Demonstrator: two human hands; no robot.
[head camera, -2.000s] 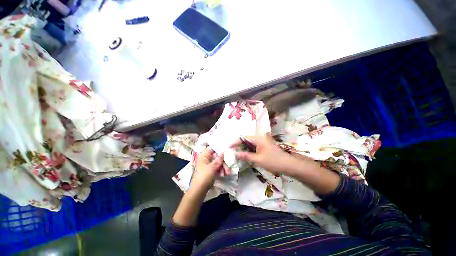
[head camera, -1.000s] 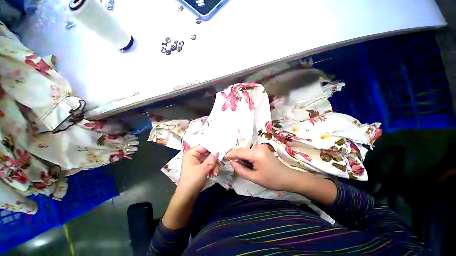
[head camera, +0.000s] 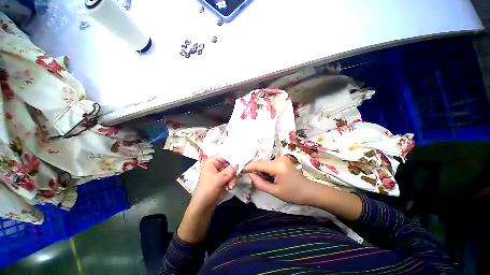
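A cream floral garment (head camera: 258, 126) lies bunched on my lap below the table edge. My left hand (head camera: 217, 177) pinches a small fold of it between thumb and fingers. My right hand (head camera: 276, 177) is just to the right, its fingertips close to the same fold. A small dark object (head camera: 264, 175) shows within the curled fingers of my right hand; I cannot tell what it is. No needle or thread can be made out between the fingertips.
On the white table (head camera: 301, 32) are small metallic fasteners (head camera: 192, 49), a thread cone (head camera: 119, 24) and a phone (head camera: 225, 6). A garment pile (head camera: 64, 139) with dark cord drapes at left. Blue crates (head camera: 446, 91) stand under the table and at left.
The view has tilted down from the first frame, cutting off most of the phone and showing the cone fully formed. My hands stay together at the fold, with only slight movement.
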